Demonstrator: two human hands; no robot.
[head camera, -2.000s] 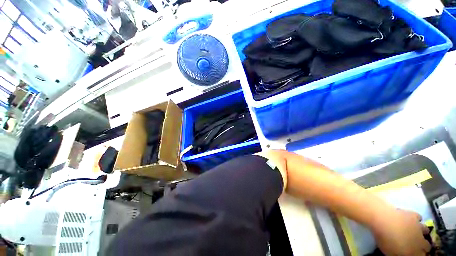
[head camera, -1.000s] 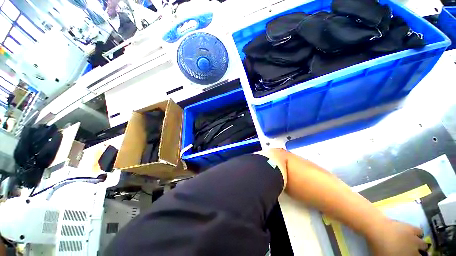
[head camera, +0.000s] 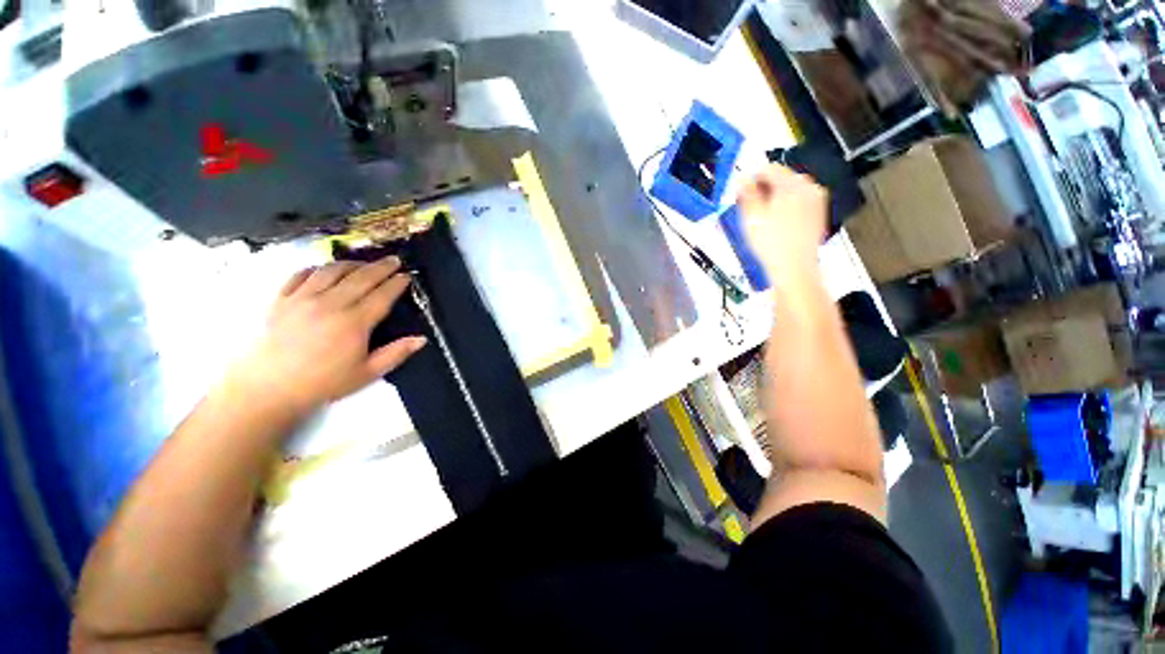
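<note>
A black fabric band (head camera: 473, 383) with a thin silver speckled line along its middle lies on the table, its far end at the brass clamp (head camera: 390, 225) under the grey sewing machine head (head camera: 205, 134). My left hand (head camera: 326, 330) lies flat on the band's far left part, fingers slightly spread, near a small silver fitting. My right hand (head camera: 782, 217) is at the right over a small blue bin (head camera: 744, 249), fingers curled together; whether it holds something cannot be told.
Another small blue bin (head camera: 698, 160) with dark contents stands left of my right hand. Thread snips (head camera: 719, 273) on a black cord lie near the table edge. Yellow tape (head camera: 562, 262) frames the plate. A red power switch (head camera: 54, 187) is at left. Cardboard boxes (head camera: 926, 205) stand beyond the table.
The view has swung from the blue crates and fan to the machine. Both hands now show, my left on the band and my right at the small bins.
</note>
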